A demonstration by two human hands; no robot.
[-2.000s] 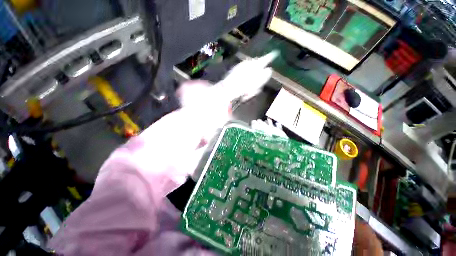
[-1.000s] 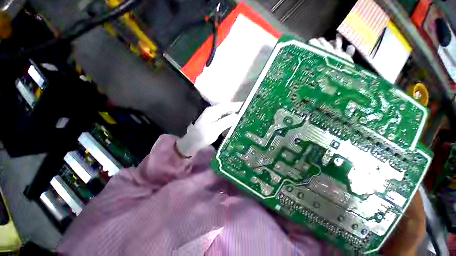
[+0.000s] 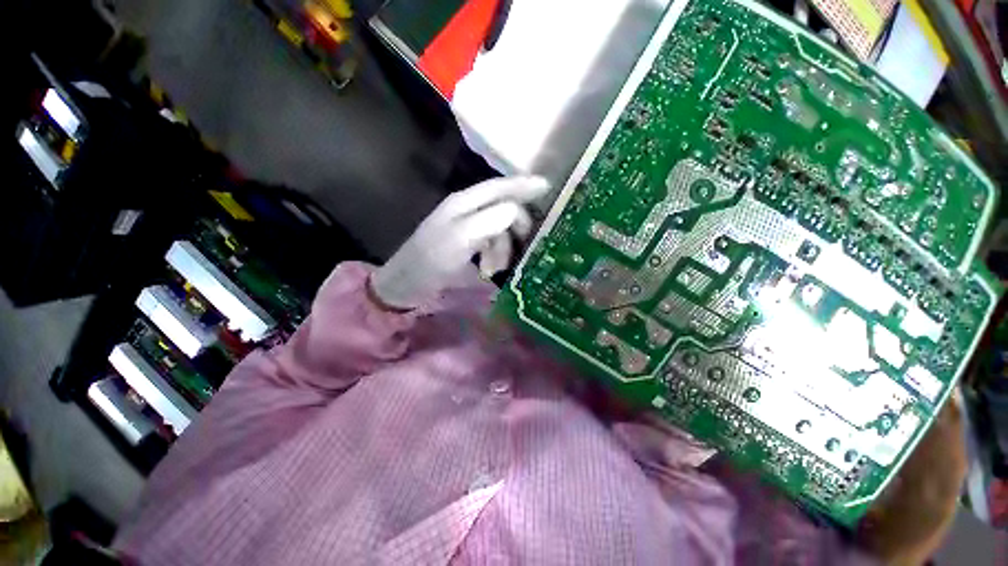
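The green power board is held up on the right with its solder side toward me, tilted, its lower right glaring with light. My left hand, in a white glove, is beside the board's left edge with fingers partly curled and apart. It holds nothing, and I see no clear contact with the board. My right hand is almost wholly hidden behind the board; only pale fingertips show at its top edge. Brown bare skin or a similar shape is blurred at the board's lower right corner; I cannot tell whose it is.
A white sheet on a red mat lies beyond the left hand. Boards with silver heatsinks sit in dark trays at the left. Record paper is at the top right. A yellow part is at the top left.
The board looks larger and further up and right in view. My left hand, pointing forward earlier, came back beside the board's left edge; its fingers are now more spread.
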